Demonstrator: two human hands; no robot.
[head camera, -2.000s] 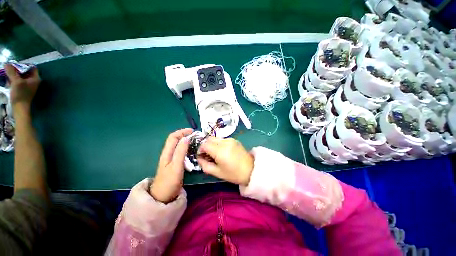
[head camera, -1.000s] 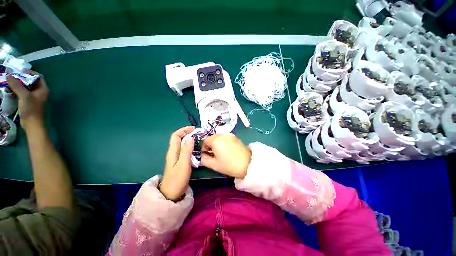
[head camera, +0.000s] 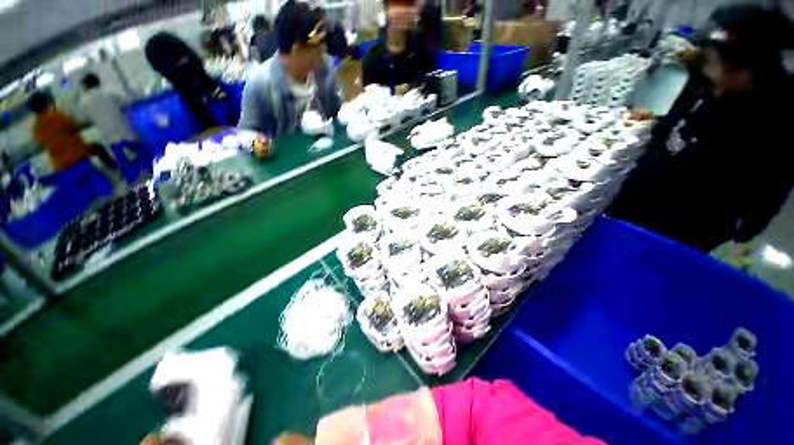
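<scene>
The white camera body (head camera: pixel 202 395) lies on the green bench at the lower left, blurred and cut off by the bottom edge. Its dark lens panel (head camera: pixel 177 398) shows at its left side. Only a sliver of my right hand (head camera: pixel 294 440) shows at the bottom edge, right of the body, beyond the pale pink cuff. A small skin-toned patch at the bottom edge, left of the body, looks like part of my left hand (head camera: pixel 161 441). What either hand holds is out of the picture. The round housing and its wires are not visible.
A white cord bundle (head camera: pixel 315 318) lies beside rows of stacked white housings (head camera: pixel 453 276). A blue bin (head camera: pixel 575 355) at right holds clustered grey rings (head camera: pixel 694 379). The green conveyor (head camera: pixel 187 263) runs behind the bench. A person in dark clothing stands at right; others sit or stand beyond the conveyor.
The view has swung right and up, showing more of the line. The camera body now sits at the lower left, and my hands have almost left the picture at the bottom.
</scene>
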